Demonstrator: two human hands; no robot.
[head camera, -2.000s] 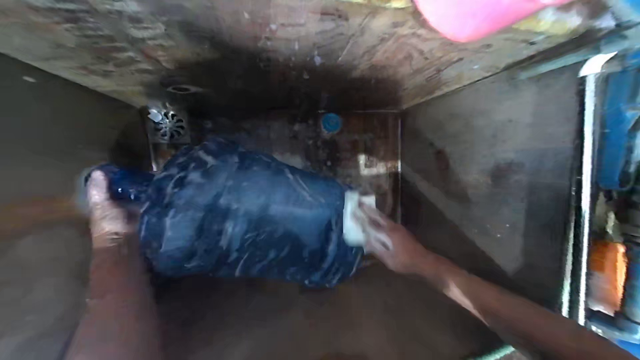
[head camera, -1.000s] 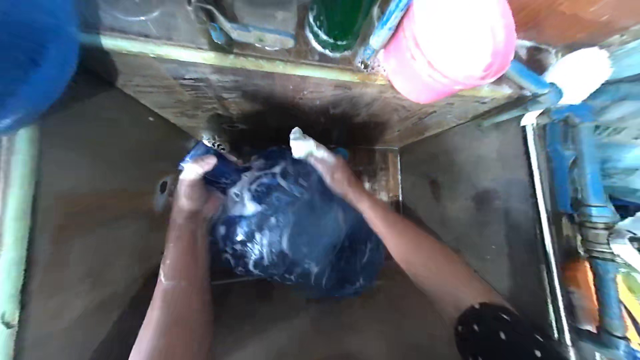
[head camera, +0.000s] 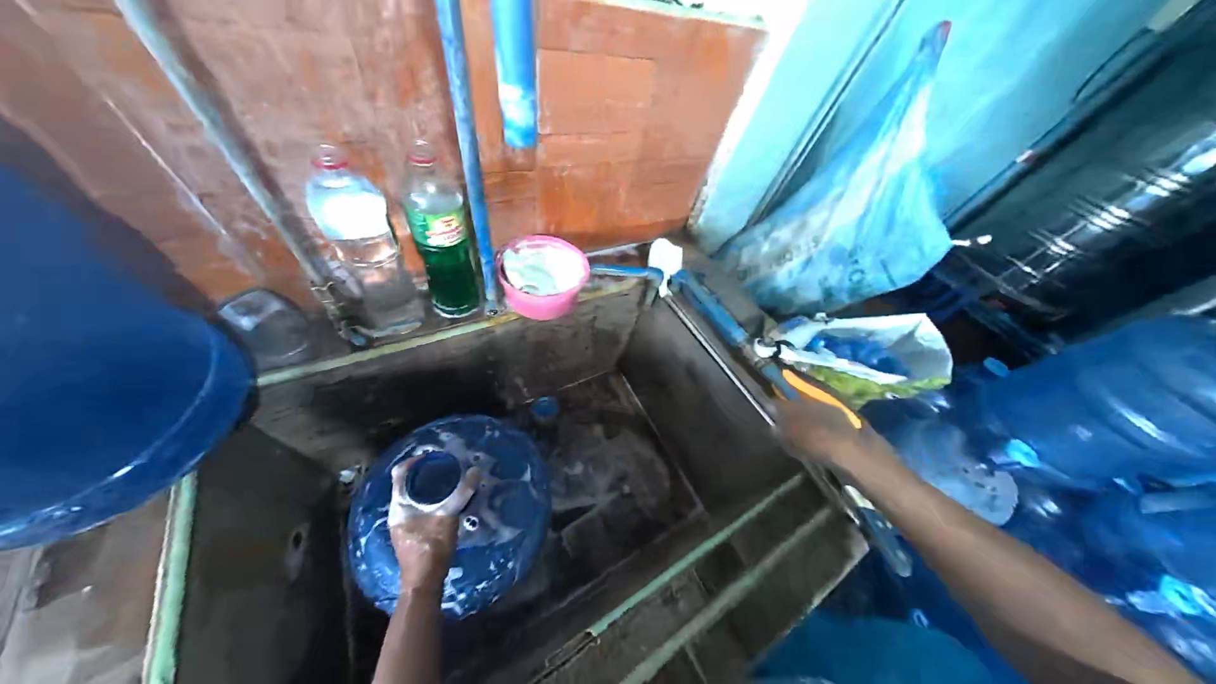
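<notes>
A large blue water jug (head camera: 503, 532) covered with soap suds stands upright in the tiled sink basin (head camera: 408, 375), its open mouth facing up. My left hand (head camera: 427, 508) is closed around the jug's neck. Over the basin's right edge is my right hand (head camera: 807, 427), blurred, beside a blue pipe (head camera: 712, 313) with an orange strip-like thing (head camera: 822, 394); whether its fingers hold anything cannot be told. A white scrubbing pad or cloth (head camera: 665, 261) sits at the rear right corner, on the pipe.
On the rear ledge stand a clear bottle (head camera: 366, 256), a bottle of green liquid (head camera: 445, 247) and a pink tub (head camera: 541, 302). A big blue barrel (head camera: 104, 370) is at the left. Several blue jugs (head camera: 1092, 408), a plastic bag (head camera: 855, 228) and an open sack (head camera: 912, 351) lie at the right.
The jug, earlier lying on its side, now stands upright. My right hand has moved off the jug to the right, past the basin's edge. The view has swung up and right.
</notes>
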